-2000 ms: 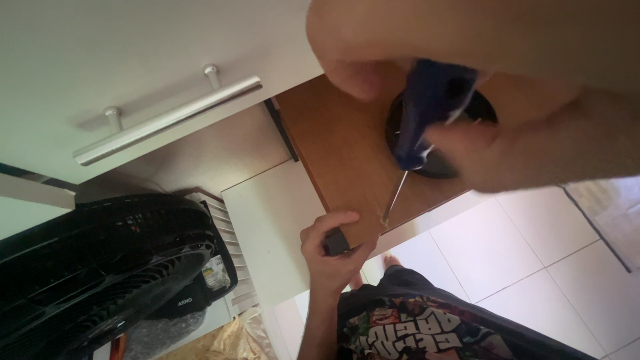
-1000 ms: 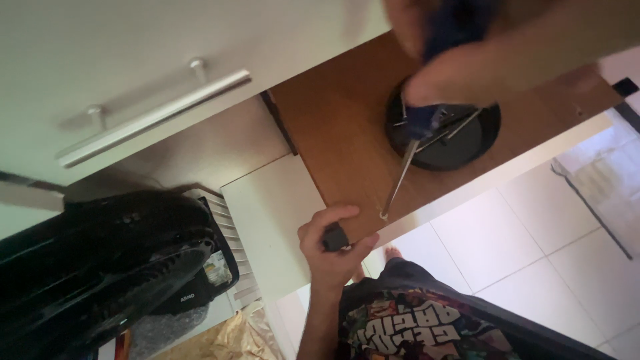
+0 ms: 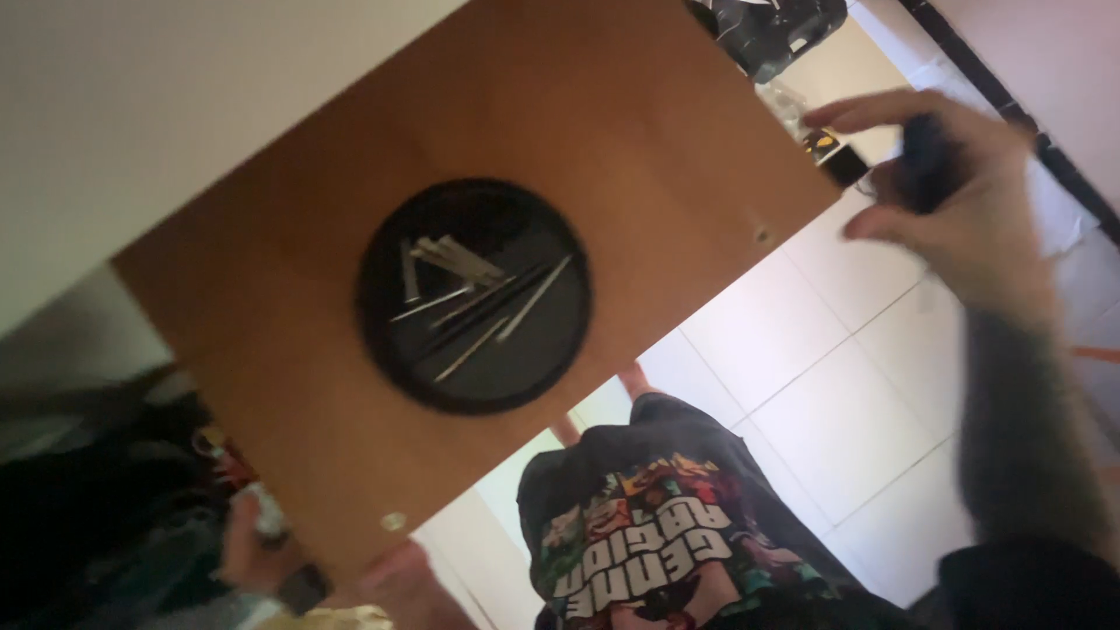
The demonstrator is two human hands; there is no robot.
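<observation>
A brown wooden board (image 3: 647,149) lies below me, with a round black dish (image 3: 477,398) on it holding several thin metal bits or fasteners (image 3: 455,258). My left hand (image 3: 249,547) is around the board's near left corner, by a small black corner piece (image 3: 304,588); part of the hand is hidden. Beyond the right corner, my right hand (image 3: 971,192) holds a blurred dark blue screwdriver handle (image 3: 932,162) in its palm, with thumb and index finger spread. Its shaft cannot be made out. Another black corner piece (image 3: 844,164) sits at the right corner. Small marked holes (image 3: 763,234) show near the front edge.
A white surface (image 3: 175,96) borders the board's far side. Dark, blurred items (image 3: 96,490) are at the left. White floor tiles (image 3: 814,394) and my printed dark clothing (image 3: 647,534) lie below the near edge. A black bag-like item (image 3: 779,35) is at upper right.
The right hand has lifted the screwdriver from the hole near the left corner and moved right, past the dish to the board's right corner. The view has shifted strongly toward the right.
</observation>
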